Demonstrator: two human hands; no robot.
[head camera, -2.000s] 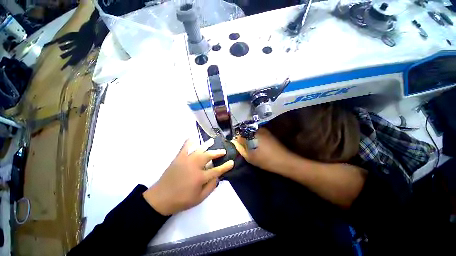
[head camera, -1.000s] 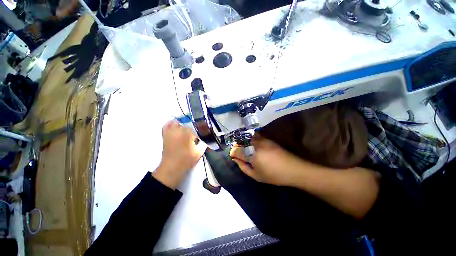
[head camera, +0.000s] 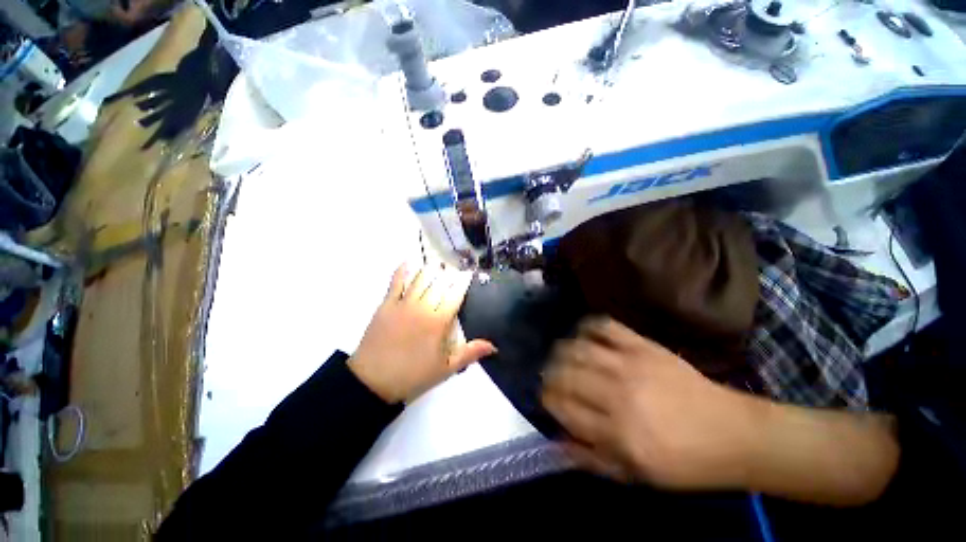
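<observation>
The black band (head camera: 511, 328) runs from under the needle area of the white sewing machine (head camera: 678, 138) toward the front table edge. My left hand (head camera: 415, 330) lies spread on the white table at the band's left edge, fingertips near the presser foot (head camera: 484, 273). My right hand (head camera: 625, 408) is blurred, over the dark cloth in front of the machine; its fingers are curled, and whether they grip cloth cannot be told. Brown fabric (head camera: 694, 270) is bunched under the machine arm, with plaid fabric (head camera: 810, 307) to its right.
A black glove (head camera: 180, 90) lies on the brown cardboard surface (head camera: 117, 349) at left. Clear plastic (head camera: 307, 64) lies behind the table. Thin dark tools (head camera: 842, 244) lie right of the machine. The ruler-marked edge (head camera: 455, 479) is in front.
My right hand has moved away from the needle, toward me and to the right. My left hand, a fist beside the machine head a second ago, is now spread flat nearer the band.
</observation>
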